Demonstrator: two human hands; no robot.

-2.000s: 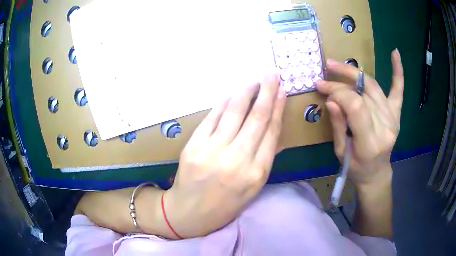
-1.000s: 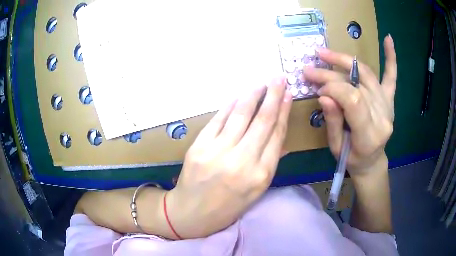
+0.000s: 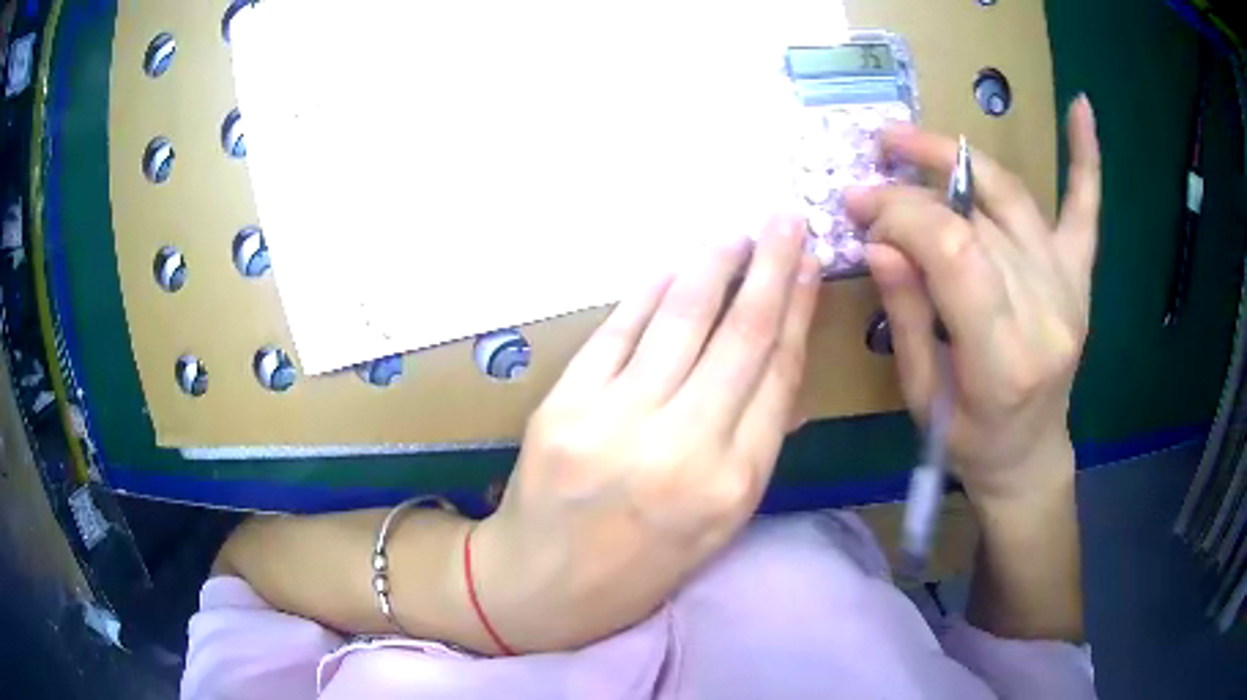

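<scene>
A white record sheet, glared almost blank, lies at the centre. A small calculator with a grey display and round pink-lilac keys lies at its right edge. My left hand lies flat, its fingertips on the sheet's lower right part beside the calculator. My right hand has fingers over the calculator keys and holds a clear gel pen through the palm, its metal tip up between the fingers and its blurred end down. The fingers hide some keys.
The sheet and calculator lie on a tan perforated board with silvery and dark shapes in its holes. A green mat edged in blue tape lies below. A dark slim tool lies on the mat at right. Racks stand at the far right.
The view has shifted, so the sheet and calculator appear further right. My right fingers have moved from the calculator's edge onto its keys. The display's digits have changed. My left hand stays on the sheet.
</scene>
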